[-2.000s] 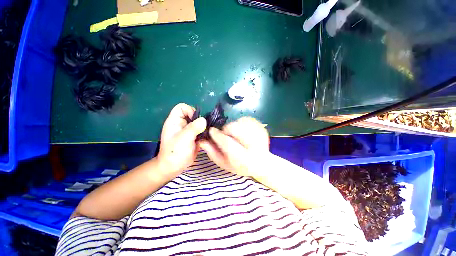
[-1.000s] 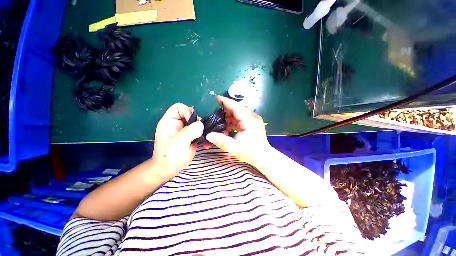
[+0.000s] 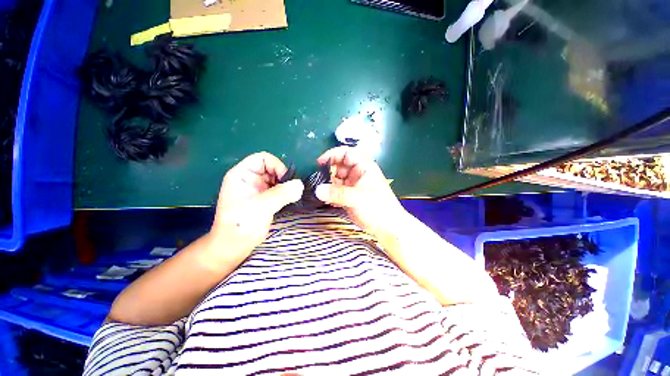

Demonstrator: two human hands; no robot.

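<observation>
A dark spiky rosette point(image 3: 314, 181) is held between both hands just past the table's near edge. My left hand point(image 3: 258, 192) pinches its left side between thumb and curled fingers. My right hand point(image 3: 354, 183) grips its right side with the thumb and bent fingers. The fingers hide much of the rosette, and its core cannot be made out. The white glue bottle point(image 3: 348, 132) stands just beyond my right hand, in a bright glare. Several finished dark rosettes point(image 3: 141, 139) lie at the left of the green table point(image 3: 242, 95).
A deep blue crate point(image 3: 38, 117) stands at the left. A light blue crate point(image 3: 630, 286) with brown-black pieces is at the lower right. A clear panel point(image 3: 529, 110) tilts at the right. A spare clump point(image 3: 424, 97), cardboard point(image 3: 257, 16), yellow tape point(image 3: 200, 26) and a slim white bottle point(image 3: 469, 19) lie around.
My right hand's raised fingers have curled in around the rosette's right side. My left hand has shifted slightly left. The things on the table have not moved.
</observation>
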